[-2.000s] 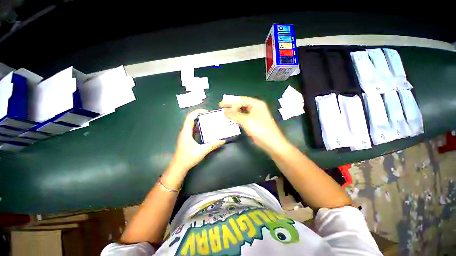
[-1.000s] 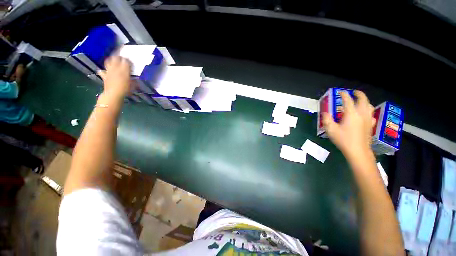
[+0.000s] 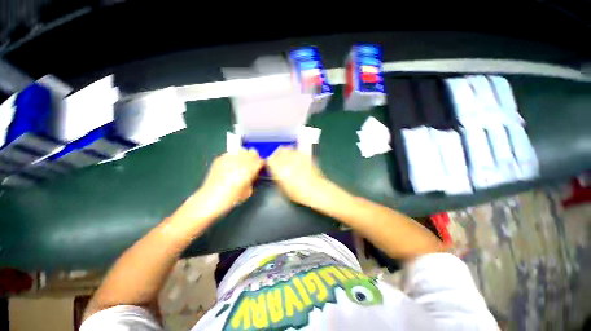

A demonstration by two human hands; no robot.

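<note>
An open retail carton [image 3: 271, 106] with raised white flaps and a blue front stands in front of me, blurred by motion. My left hand [image 3: 234, 173] grips its near left side, fingers curled. My right hand [image 3: 293, 169] grips its near right side, close beside the left. The hands hide the carton's lower part, and its contents cannot be made out. Two closed blue, white and red cartons stand behind to the right, one near [image 3: 311, 74] and one farther right [image 3: 365, 76].
Open cartons [image 3: 91, 123] stand at the left on the green bench [image 3: 162, 213]. White slips [image 3: 374, 137] lie right of centre. A black compartment tray [image 3: 403, 97] with pale pouches [image 3: 492, 139] is at the right. A pale rail [image 3: 428, 66] runs along the back, before the dark conveyor.
My hands have come together at the centre with an open carton between them. My left hand has left the carton stack, and my right hand has let go of the closed carton by the rail.
</note>
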